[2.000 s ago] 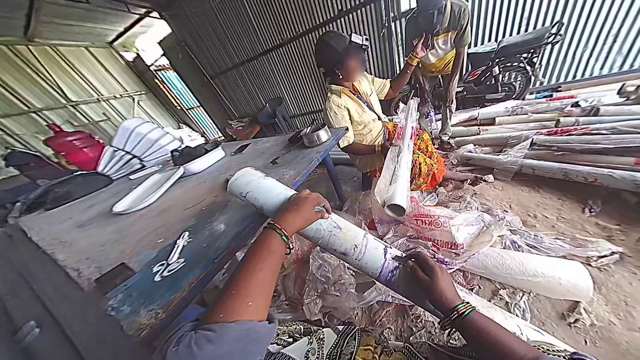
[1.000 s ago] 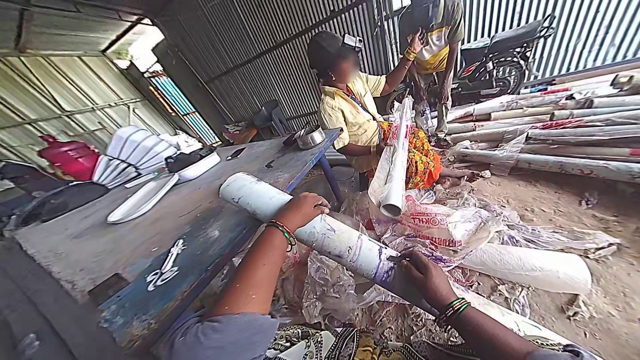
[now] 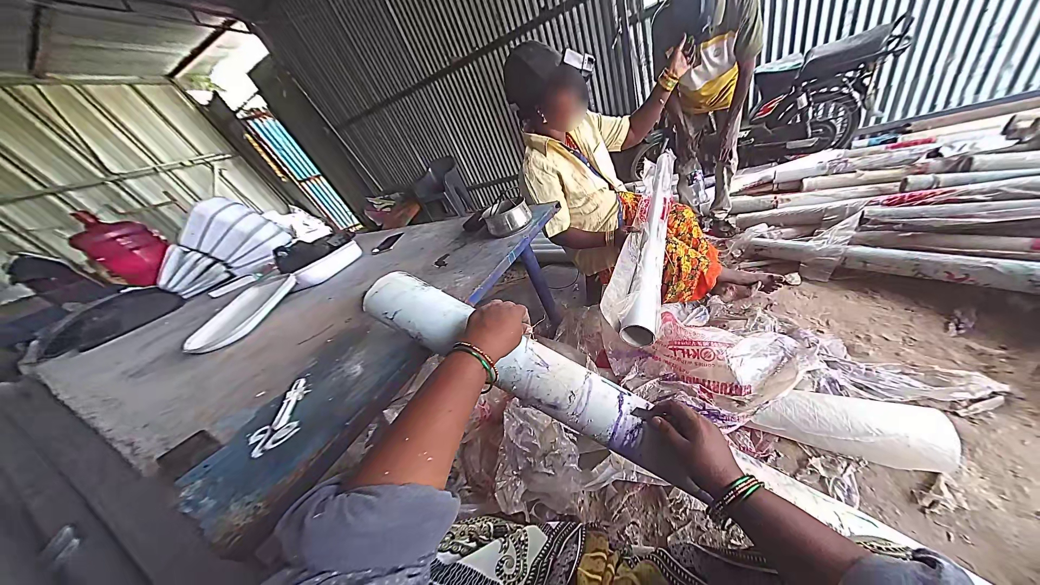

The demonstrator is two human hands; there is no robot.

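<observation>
A long pale pipe (image 3: pixel 569 388) with purple stains lies slanting across my lap, its closer-looking upper end over the edge of the blue-topped table (image 3: pixel 317 406). My left hand (image 3: pixel 496 329) rests over the pipe near that end, its fingers curled around the top. Further down, my right hand (image 3: pixel 691 443) pinches a small dark flat piece (image 3: pixel 643 413) against the purple-stained part of the pipe; what the piece is cannot be told. Crumpled clear plastic film (image 3: pixel 528 455) lies beneath and beside the pipe.
A seated person (image 3: pixel 577 187) holds a plastic-wrapped pipe (image 3: pixel 646 284) ahead; another person (image 3: pixel 711 73) stands behind, near a motorcycle (image 3: pixel 812 97). Wrapped pipes (image 3: pixel 910 260) lie at the right, a white roll (image 3: pixel 861 431) nearer. On the table are a steel pot (image 3: pixel 505 218) and a white tray (image 3: pixel 244 313).
My left hand held a small greenish thing two seconds ago, which does not show now. Both hands have stayed at about the same places on the pipe.
</observation>
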